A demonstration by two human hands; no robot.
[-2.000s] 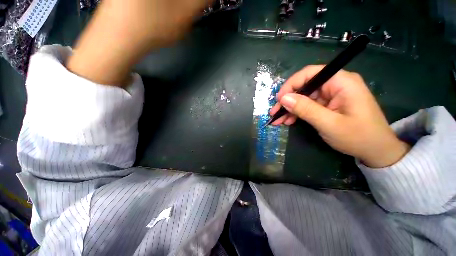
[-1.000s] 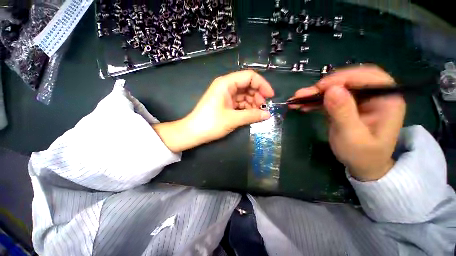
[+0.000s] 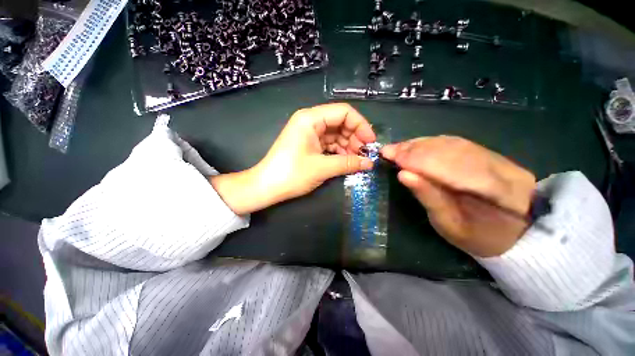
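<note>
My left hand [image 3: 306,156] pinches a small dark metal part [image 3: 363,151] between thumb and fingertips, above the upper end of the strip. My right hand [image 3: 466,184] holds the black tweezers, mostly hidden by the hand; their dark rear end [image 3: 539,206] shows blurred near the cuff. The right fingertips are close beside the metal part; whether the tweezers' tip touches it cannot be told. The shiny blue and silver strip [image 3: 367,215] lies upright on the dark green mat below the fingers.
A clear tray heaped with metal parts [image 3: 230,42] is at the back left. A clear tray with fewer parts [image 3: 418,49] is at the back right. A bag of parts [image 3: 38,90] with a printed label [image 3: 85,42] lies far left. A wristwatch [image 3: 620,106] lies far right.
My left hand has come from the upper left to above the strip with a metal part. My right hand has left the strip and now sits beside the left fingertips, tweezers turned rearward.
</note>
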